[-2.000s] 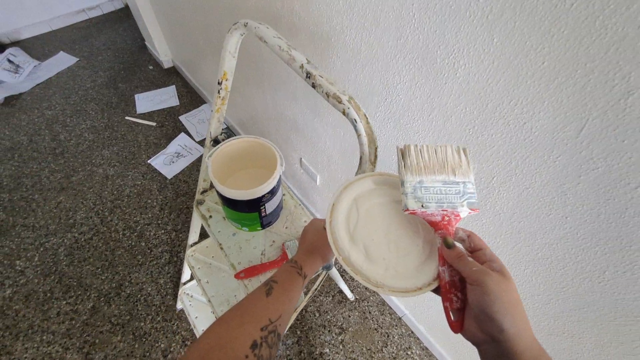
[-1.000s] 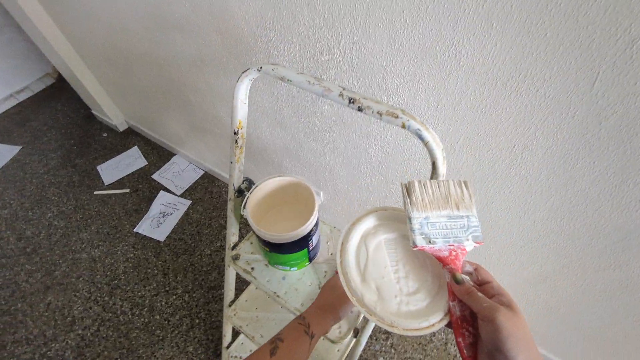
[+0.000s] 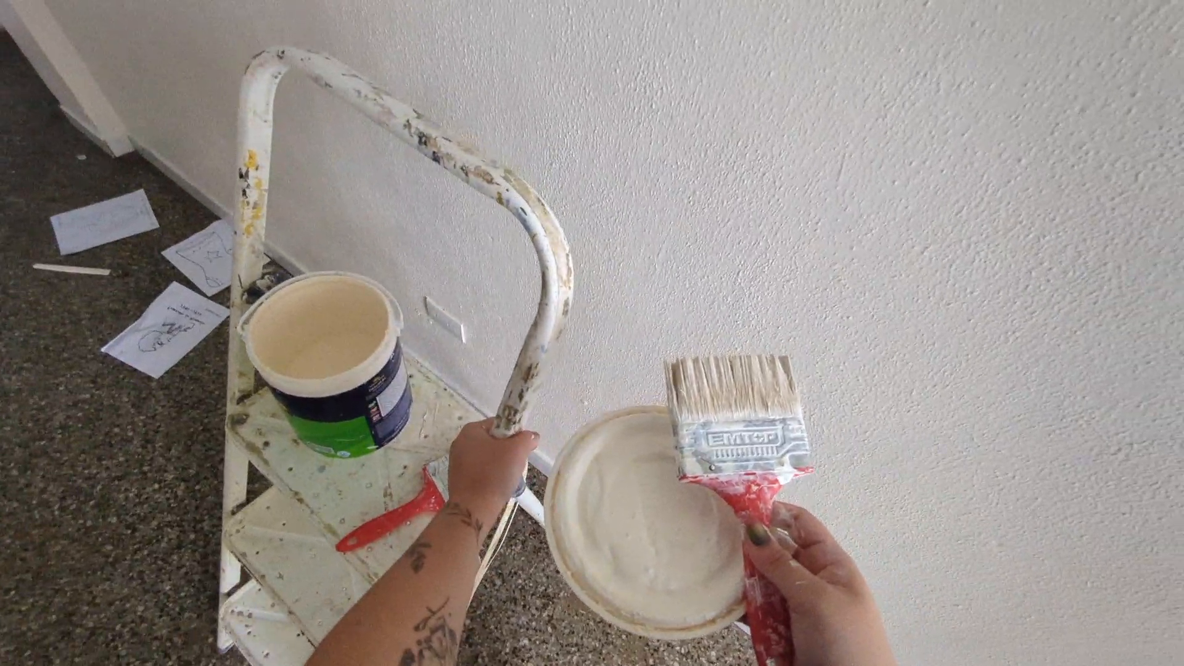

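Note:
My left hand (image 3: pixel 488 467) grips the paint-spattered rail (image 3: pixel 546 305) of a white step ladder. My right hand (image 3: pixel 814 578) holds a wide flat paintbrush (image 3: pixel 738 435) upright by its red handle, and a round lid (image 3: pixel 643 527) smeared with cream paint sits behind the brush, at the same hand; the fingers on the lid are mostly hidden. On the ladder's top step (image 3: pixel 319 476) stands an open paint bucket (image 3: pixel 324 370) with cream paint on its inner wall. A second, smaller red-handled paintbrush (image 3: pixel 393 520) lies on that step, partly behind my left hand.
A white textured wall (image 3: pixel 832 185) rises behind and to the right, with a small white plate (image 3: pixel 445 319) low on it. Several paper sheets (image 3: pixel 166 330) with drawings and a thin pale strip (image 3: pixel 71 269) lie on the speckled floor (image 3: pixel 111 481) at left.
My left hand, near the lid's left edge two seconds ago, is now on the ladder's rail. My right hand still holds the wide brush in front of the lid.

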